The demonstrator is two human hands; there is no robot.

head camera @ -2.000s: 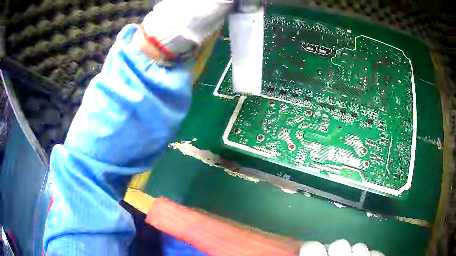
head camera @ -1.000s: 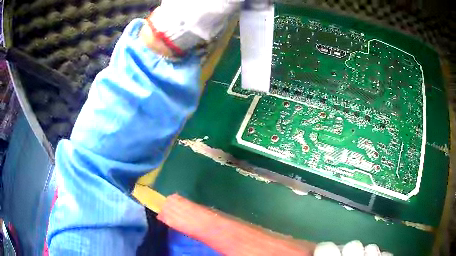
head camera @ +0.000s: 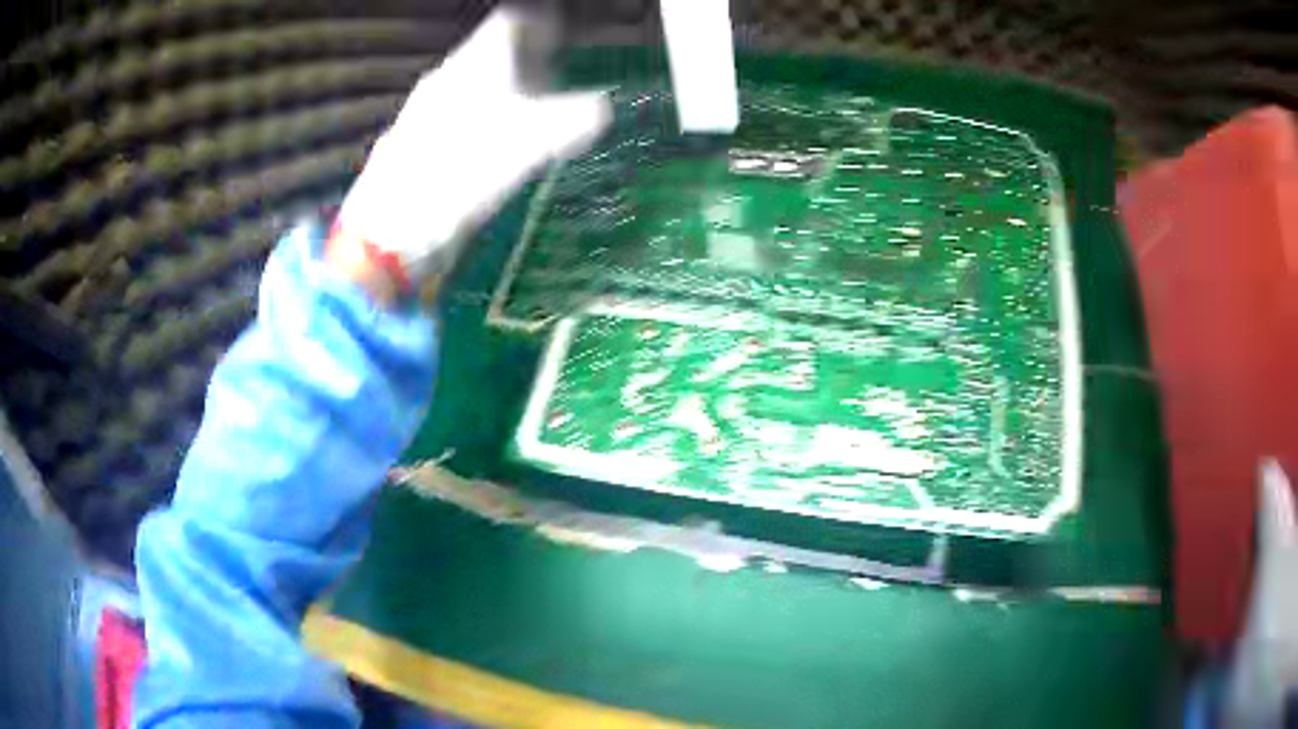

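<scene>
A large green circuit board with a pale outline lies on the dark green support surface. The image is motion-blurred. My left hand, in a white glove with a red wrist band, is over the board's upper left edge, thumb pointing right. A dark shape is beside its fingers; its grip is unclear. The white flat nozzle points down over the board's top, cut off above. My right hand, a blurred white shape cut off at the right edge, holds the red plate, raised beside the surface.
Dark bumpy foam lines the booth at the left and back. A yellow edge runs along the support surface's front. A worn pale seam crosses it below the board. A blue-green panel stands at the lower left.
The red plate has gone from the bottom front to the right, its broad face now showing. My right hand has moved right with it. My left hand is lower and farther from the nozzle; the view has shifted.
</scene>
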